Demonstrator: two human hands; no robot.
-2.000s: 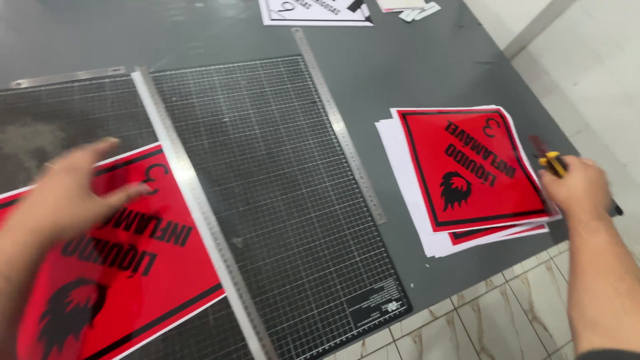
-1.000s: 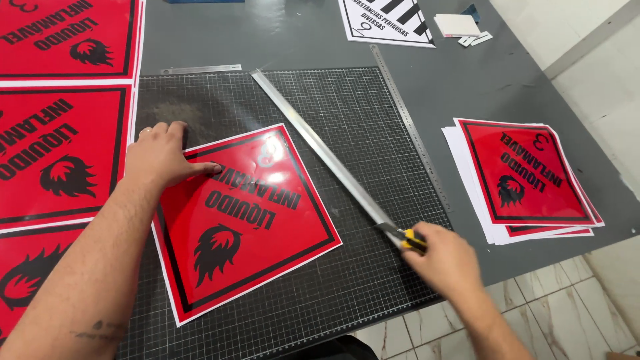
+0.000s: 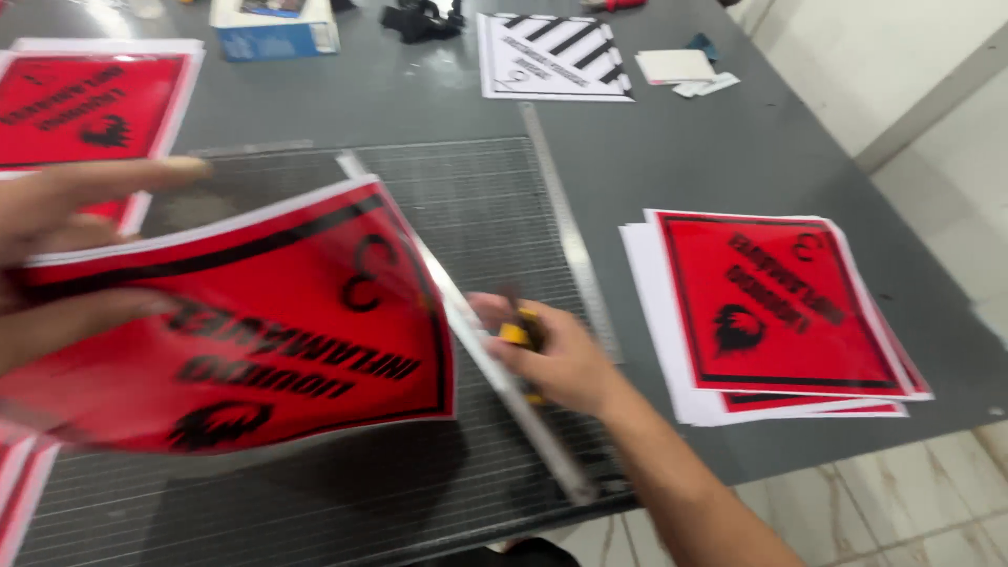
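Observation:
A red flammable-liquid hazard sticker sheet (image 3: pixel 299 339), bent and raised above the dark gridded cutting mat (image 3: pixel 488 205), is pinched at its upper left corner between the thumb and fingers of my left hand (image 3: pixel 87 236). My right hand (image 3: pixel 551 354) holds a yellow and black utility knife (image 3: pixel 520 331), blurred, over a long metal ruler (image 3: pixel 504 386). That ruler lies slantwise on the mat, right of the raised sheet. My right fingertips are at the ruler; whether they touch it I cannot tell.
A stack of red hazard sheets (image 3: pixel 780 315) lies on the grey table to the right. A second metal ruler (image 3: pixel 571 236) runs along the mat's right side. More red sheets (image 3: pixel 150 110) are at left. Farther back are a striped sheet (image 3: pixel 551 63), a blue and white box (image 3: pixel 272 35) and white cards (image 3: pixel 677 67).
The red sheet lay flat on the mat under my left hand one second ago; now that hand has lifted it. The knife has stayed in my right hand.

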